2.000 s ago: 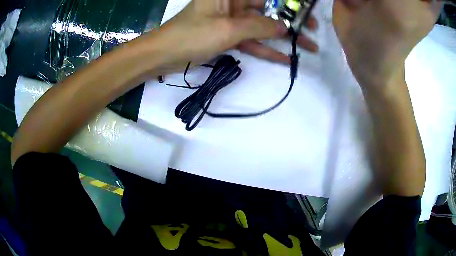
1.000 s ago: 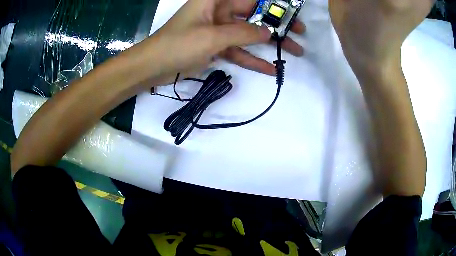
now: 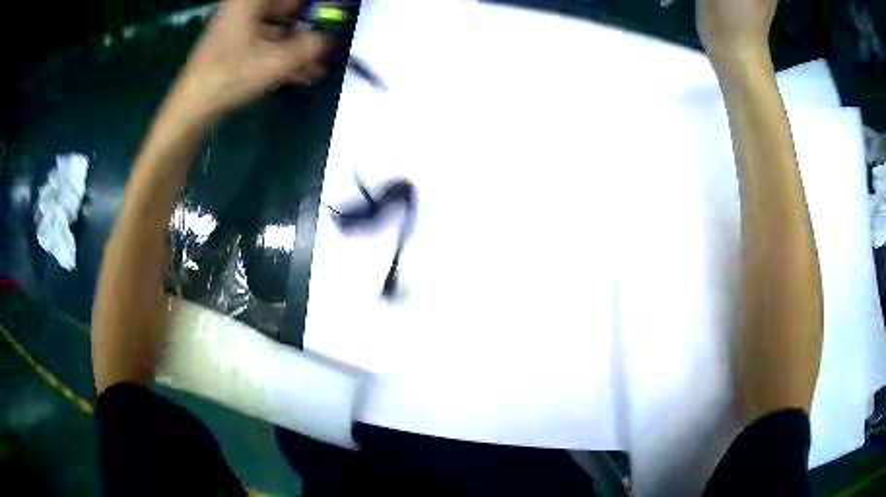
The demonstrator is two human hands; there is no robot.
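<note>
My left hand (image 3: 255, 58) is at the upper left and holds the adapter circuit board (image 3: 325, 15), blurred and partly cut off by the top edge, with its yellow part showing. The black cord bundle (image 3: 379, 209) lies blurred on or just above the white sheet, below and right of my left hand. A short black cord piece (image 3: 365, 72) shows beside the board. My right hand (image 3: 738, 24) is at the top right, cut off by the top edge. Its fingers are out of the picture, so what it holds is hidden.
White sheets (image 3: 525, 320) lie over a dark glossy surface (image 3: 107, 107). A whitish wrapped roll (image 3: 262, 374) is at the near left edge. A crumpled white wipe (image 3: 63, 209) lies at the far left. Whitish items (image 3: 879, 204) show at the right rim.
My left hand has moved left with the board, off the sheet's middle. The cord has shifted and now looks blurred. My right hand is higher in the picture. The view has shifted too.
</note>
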